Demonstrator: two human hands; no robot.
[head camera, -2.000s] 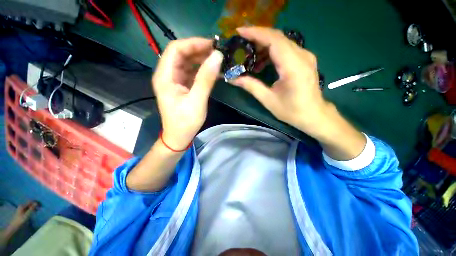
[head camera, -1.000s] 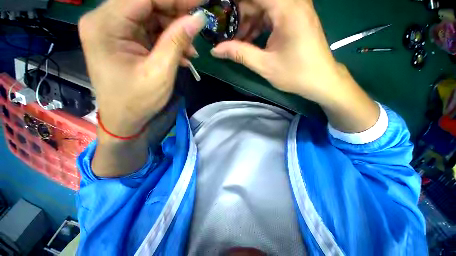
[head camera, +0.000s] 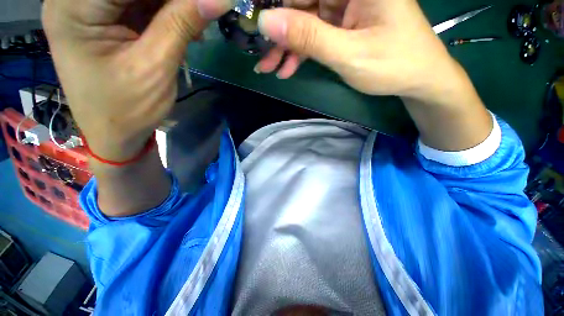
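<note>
The black round housing (head camera: 252, 42) is held between my two hands at the top edge of the head view, partly hidden by fingers. The small blue circuit board (head camera: 245, 7) shows at its upper rim, between my thumbs. My left hand (head camera: 117, 74) is cut off by the top edge; its thumb and fingers close at the board. A thin pale rod (head camera: 187, 75) sticks out below its fingers; what it belongs to is hidden. My right hand (head camera: 365, 46) grips the housing from the right, its thumb over the face and other fingers behind.
Tweezers (head camera: 461, 20) and a thin short tool (head camera: 475, 41) lie on the green mat (head camera: 321, 92). Dark round units (head camera: 522, 23) sit at the upper right. A red-pink tray (head camera: 43, 191) stands left of the bench, and a grey box (head camera: 51, 281) lower left.
Both hands have moved up in view and closer to the camera with the housing. The thin pale rod has come into view at my left hand. My right thumb now lies over the housing's face.
</note>
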